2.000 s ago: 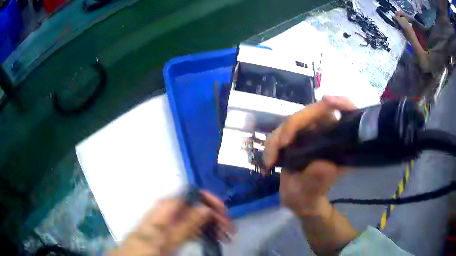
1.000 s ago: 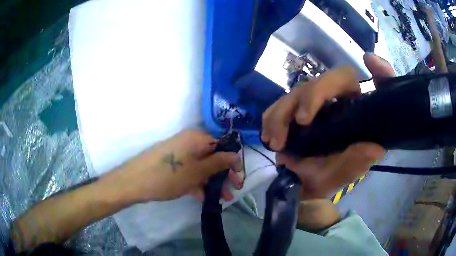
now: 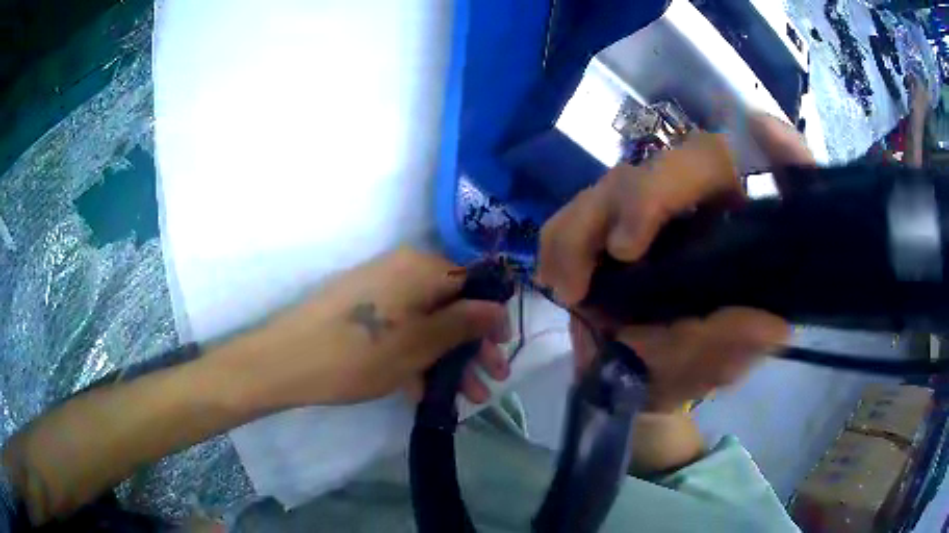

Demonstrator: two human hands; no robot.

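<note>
My left hand [image 3: 416, 323] pinches one end of the black headband [image 3: 435, 458], its joint [image 3: 489, 281] pointing up near the blue bin's corner. Thin wires show between the two headband ends. The other end [image 3: 614, 385] hangs beside my right hand; whether fingers hold it is unclear. My right hand [image 3: 666, 239] is wrapped around the thick black electric screwdriver [image 3: 791, 250], which lies nearly level and points left. The driver's tip is hidden by fingers and blur.
The blue bin [image 3: 450, 135] holds the white and silver screw feeder [image 3: 593, 109] and small dark bits. A white sheet [image 3: 302, 156] lies left, with clear plastic film [image 3: 73, 302] beyond. The driver cable [image 3: 864, 361] trails right, above cardboard boxes [image 3: 864, 458]. A person's arm shows at upper right.
From beyond the feeder, the view has moved close over the bin corner. Both headband ends now show between my hands. In the last second the hands and headband have shifted only slightly.
</note>
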